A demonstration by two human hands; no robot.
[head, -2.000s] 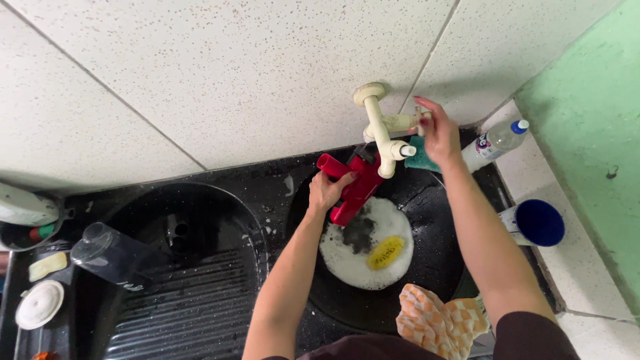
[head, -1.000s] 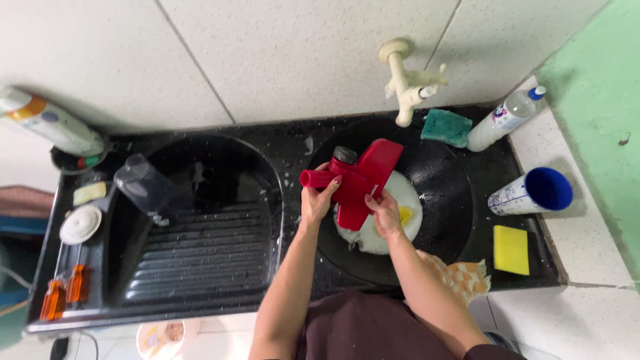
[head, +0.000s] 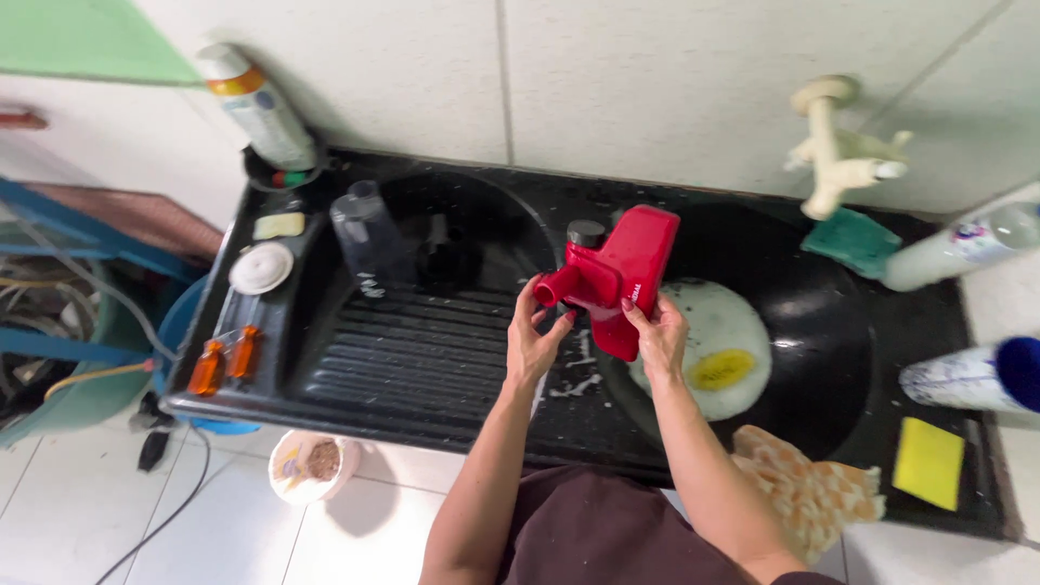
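Note:
A red plastic appliance part [head: 630, 268] with a round spout and a black knob is held between the sink's two basins. My right hand [head: 662, 337] grips its lower right edge, thumb on top. Near the spout, my left hand [head: 536, 333] has its fingers curled and spread beside the part; whether they touch it is unclear. Beneath and right of the part, a round patch of soapy water [head: 743, 325] lies in the black right basin [head: 821, 349], with a yellow oval thing [head: 721, 370] in it.
The cream tap [head: 825, 154] juts from the wall, near a green scouring pad [head: 851, 242]. A clear plastic container [head: 370, 236] lies in the left basin. Bottles, a blue-and-white cup [head: 971, 374], a yellow sponge [head: 929, 463] and a patterned cloth [head: 804, 487] are at the right; orange-handled tools [head: 226, 360] at the left.
My right hand was at the tap two seconds ago and is now on the red part. The part has moved away from beneath the tap, toward the left basin. The view has swung left.

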